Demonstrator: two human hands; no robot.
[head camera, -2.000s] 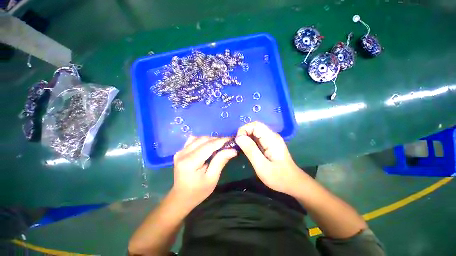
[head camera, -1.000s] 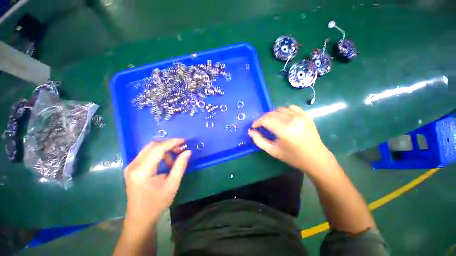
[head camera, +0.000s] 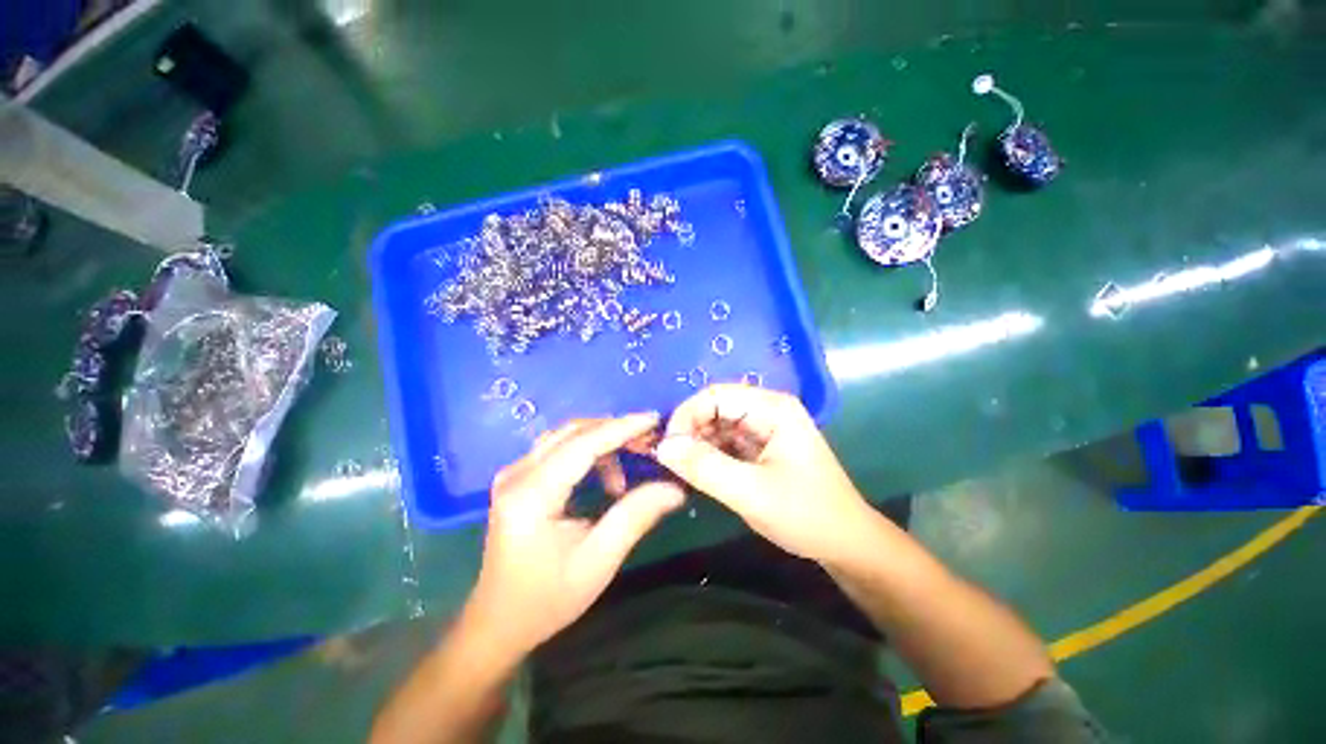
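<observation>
A blue tray (head camera: 480, 451) with a raised rim lies in front of me on the green bench. A silvery heap of wave washers (head camera: 545, 269) fills its far left part, and several single washers (head camera: 634, 365) lie spread on the tray floor nearer me. My left hand (head camera: 567, 516) and my right hand (head camera: 756, 465) meet above the tray's near edge. Small clumped washers show between the fingertips of my left hand. My right thumb and fingers pinch at the same spot, and the fingers partly hide what they grip.
Several motor units (head camera: 897, 225) with short leads lie at the far right. A plastic bag of washers (head camera: 218, 393) and a row of motor units (head camera: 87, 378) lie left. A pale post (head camera: 109, 182) stands at the far left, a blue stool (head camera: 1236, 443) beyond the bench's right side.
My hands were together, moved apart over the tray a second ago, and are now together again at its near edge. The whole view has shifted slightly.
</observation>
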